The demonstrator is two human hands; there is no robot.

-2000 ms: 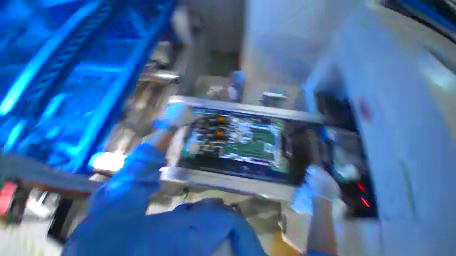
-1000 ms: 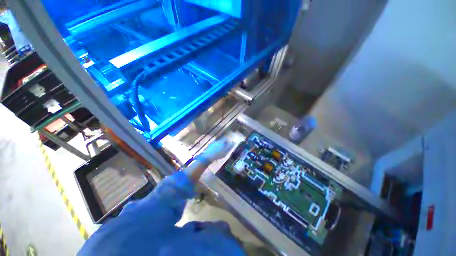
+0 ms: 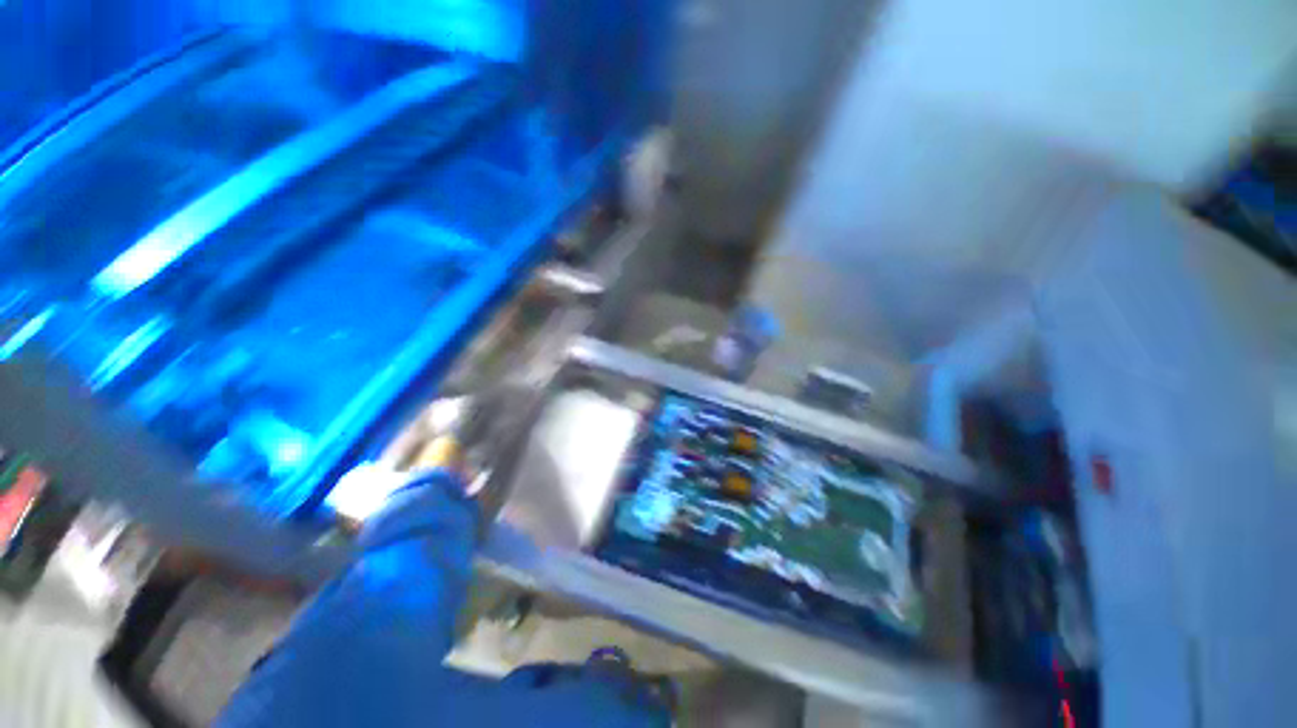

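A green circuit board (image 3: 839, 529) with white outlines and orange-brown parts lies flat between two silver conveyor rails (image 3: 669, 600). A black band runs along its near edge. A pale, flat area (image 3: 576, 452) shows between the rails at the board's left. My left hand (image 3: 438, 452) is small and blurred at the end of the blue sleeve, left of the rails beside the blue-windowed machine. It is apart from the board, and its fingers and anything in it cannot be made out. My right hand is not in view.
The blue-windowed machine (image 3: 327, 306) stands at left, a pale machine (image 3: 1181, 427) with red lights at right. A purplish cylinder (image 3: 745, 341) and a small metal piece (image 3: 836, 388) sit behind the rear rail. A dark-rimmed tray (image 3: 131, 626) shows at lower left.
My left hand has moved left, away from the board's left end. My right hand, seen two seconds ago at the front right, is out of view. The board seems slightly further right along the rails.
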